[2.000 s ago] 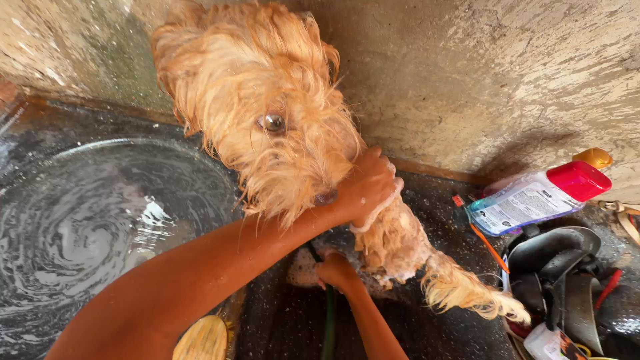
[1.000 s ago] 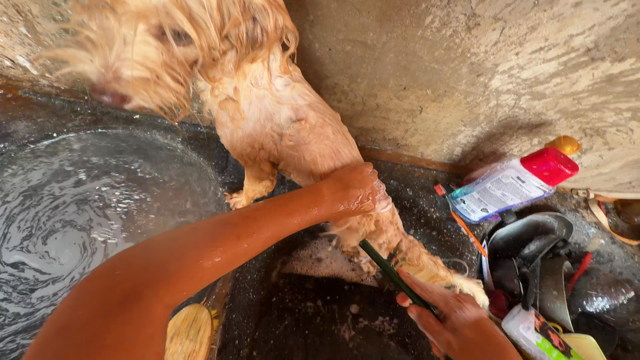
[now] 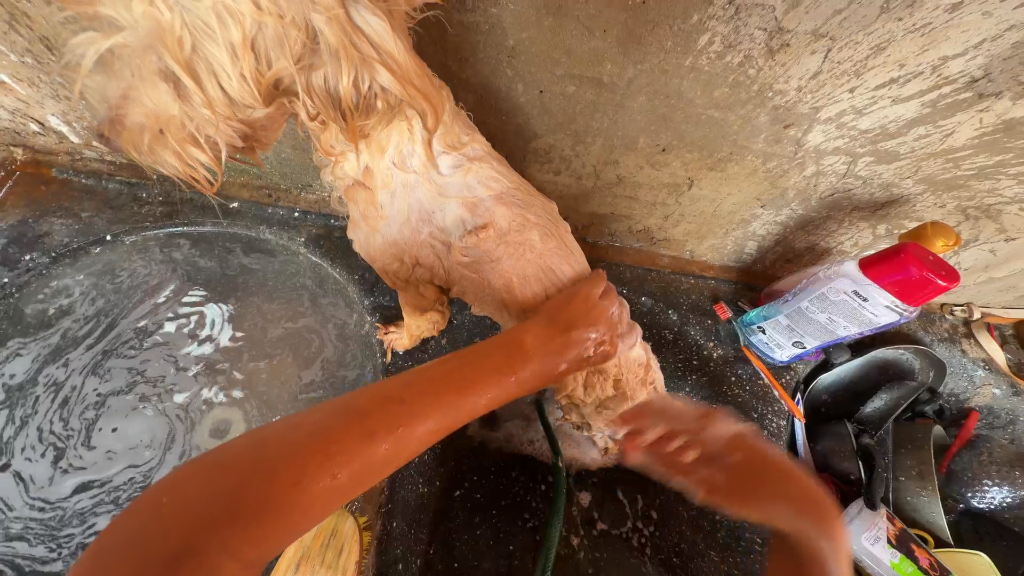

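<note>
A wet, light-brown dog [image 3: 464,216] stands on the dark counter, its shaggy head at the upper left. My left hand [image 3: 588,324] lies closed on the fur of its hindquarters; whether it grips a leg or the tail is hidden. Blurred by motion, my right hand [image 3: 664,436] touches the lathered fur at the dog's rear, lower right of my left hand. A dark green hose [image 3: 552,488] hangs below the dog, with neither hand on it; its upper end is hidden.
At left is a round basin of cloudy water [image 3: 144,368]. A clear bottle with a red cap [image 3: 832,312], an orange toothbrush [image 3: 760,372] and black pans [image 3: 872,384] stand or lie at right. A wooden-backed brush [image 3: 324,548] lies at the bottom. A rough wall [image 3: 640,128] rises behind.
My right hand held the green hose one second ago; now the hose hangs free of it and the hand is at the dog's rear. The dog's head has turned away from the camera.
</note>
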